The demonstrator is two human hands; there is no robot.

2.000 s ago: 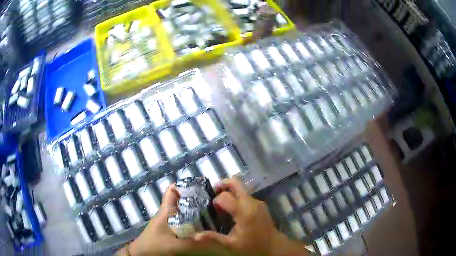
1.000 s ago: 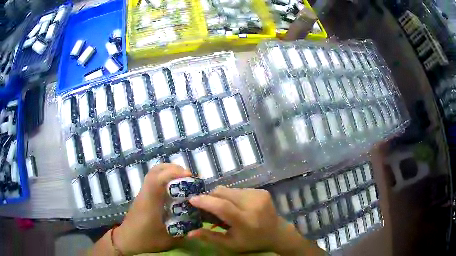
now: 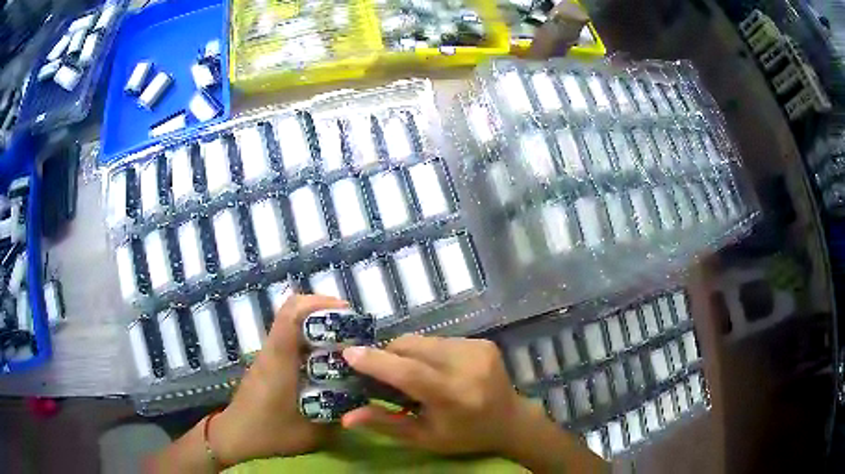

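Three electronic units (image 3: 326,366) are held stacked together, their rounded black-and-silver ends facing me. My left hand (image 3: 269,398) grips them from the left side. My right hand (image 3: 435,393) is at their right side, its index fingertip on the middle unit's end and another finger by the lowest one. The hands are bare and partly hide the units' sides. Just beyond them, a clear blister tray (image 3: 278,250) holds three rows of white-and-black units, the front row partly covered by my hands.
A glossy tray stack (image 3: 611,167) is at right, a lower tray (image 3: 611,370) below it. A blue bin (image 3: 167,46) with a few units and yellow bins (image 3: 306,46) are behind. A full blue bin (image 3: 18,278) is far left, near a dark flat phone (image 3: 60,190) and a loose unit (image 3: 54,301).
The three units have turned from a blurred, tilted pose to show their ends toward me. The right index finger has moved onto the ends. The camera view has shifted.
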